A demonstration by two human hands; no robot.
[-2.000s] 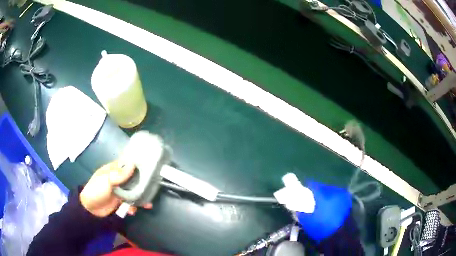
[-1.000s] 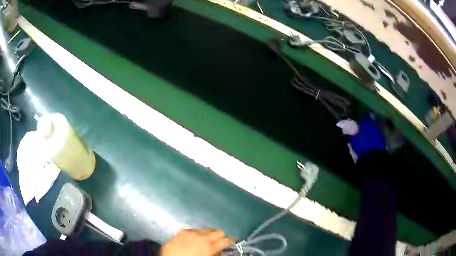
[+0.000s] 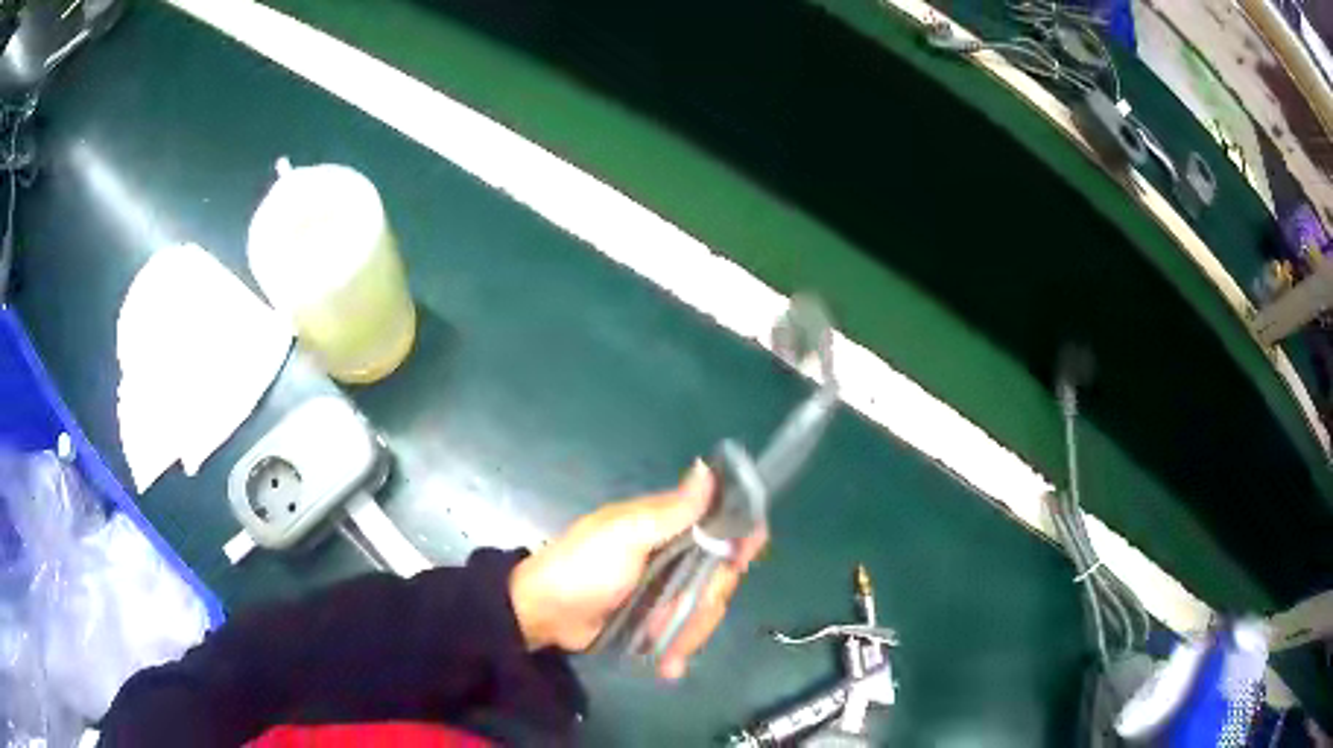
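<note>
My bare left hand [image 3: 636,563] is closed around a bundled grey power cord [image 3: 677,585] with a thin white tie, held over the bench. The cord's grey mains plug [image 3: 804,339] sticks up, blurred, over the white rail. A grey power-strip unit [image 3: 310,471] with a round two-hole socket lies on the bench, its pale strap running toward my left sleeve. My gloved right hand [image 3: 1206,694] is blurred and cut off at the lower right edge, with something white on it, by a grey corded unit [image 3: 1114,694]; its grip is unclear.
A bottle of yellowish liquid [image 3: 339,278] stands beside white folded cloths [image 3: 198,351]. An air blow gun [image 3: 863,665] lies at the near bench edge. A blue bin [image 3: 110,504] with clear plastic is at left. The green belt [image 3: 731,190] runs behind the white rail; more corded units lie beyond.
My left hand has lifted the bundled cord from the bench. My gloved right hand has come back from over the belt to the lower right. The camera view has shifted.
</note>
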